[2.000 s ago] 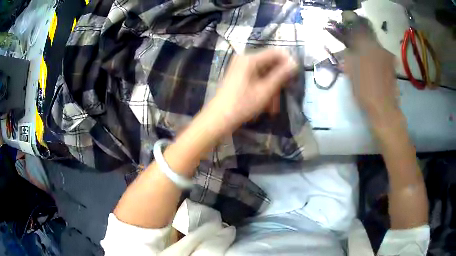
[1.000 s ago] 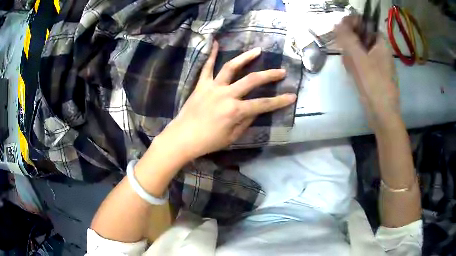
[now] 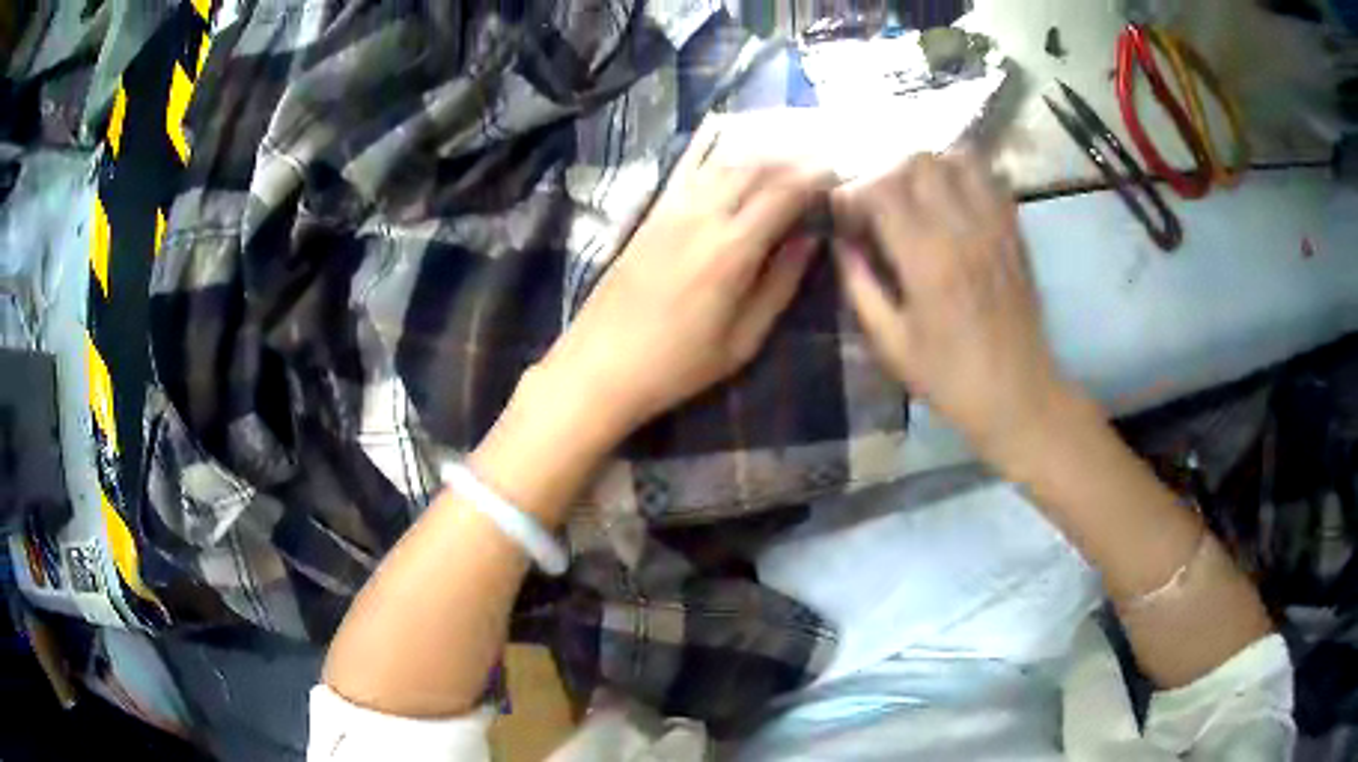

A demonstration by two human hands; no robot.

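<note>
The plaid fabric (image 3: 484,298) lies in loose folds over the table and hangs down over the lap. My left hand (image 3: 700,283) and my right hand (image 3: 953,283) meet at the fabric's right edge, fingertips bent together. Both pinch a dark bit of that edge between them. The fingertips are slightly blurred and partly hide the edge. The metal bed (image 3: 894,104) just beyond the hands glares white. The thread snips (image 3: 1114,164) lie on the table to the right, held by neither hand.
Scissors with red and yellow-orange loop handles (image 3: 1162,112) lie beside the snips at the upper right. Black-yellow hazard tape (image 3: 101,276) runs down the table's left side. The table's front edge runs below my right hand. Dark cloth shows at the lower right.
My right hand has let go of the snips, now on the table, and moved left to the fabric edge. My left hand, spread flat one second ago, has closed its fingers on the edge.
</note>
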